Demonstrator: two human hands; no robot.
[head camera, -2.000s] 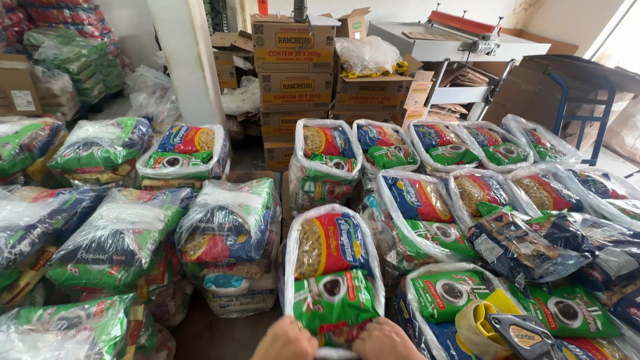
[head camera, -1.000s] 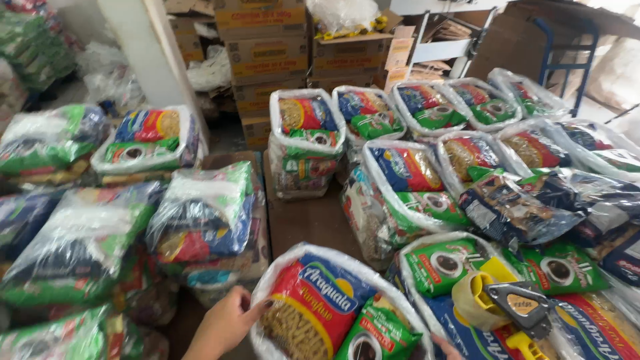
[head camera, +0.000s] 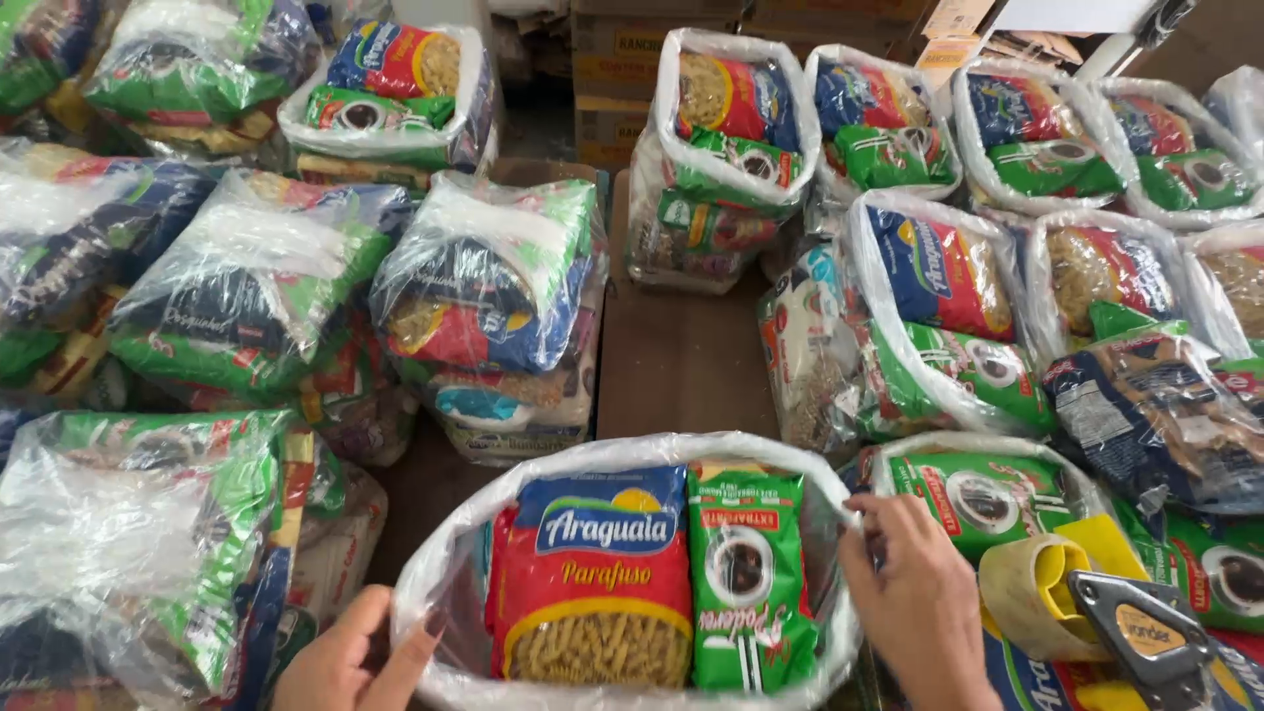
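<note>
In front of me stands a clear plastic bag (head camera: 612, 449) with its mouth spread wide. Inside lie a packet of Araguaia screw pasta (head camera: 597, 583) and, right beside it, a green coffee packet (head camera: 748, 583). My left hand (head camera: 360, 657) pinches the bag's left rim between thumb and fingers. My right hand (head camera: 908, 592) grips the rim on the right side. A Vonder tape dispenser (head camera: 1136, 632) with a roll of tape (head camera: 1037, 597) rests on packets just right of my right hand. The bag's lower part is out of view.
Closed bags of groceries (head camera: 494, 286) stand in rows on the left. Open-mouthed bags with pasta and coffee (head camera: 938, 296) fill the right, with a dark packet of biscuits or similar (head camera: 1145, 425) on top. A brown surface (head camera: 681, 375) shows between them. Cardboard boxes (head camera: 617, 59) are stacked behind.
The bag's mouth is spread wider, and the pasta and coffee packets now lie side by side; two seconds ago the coffee lay below the pasta. The view has tilted down.
</note>
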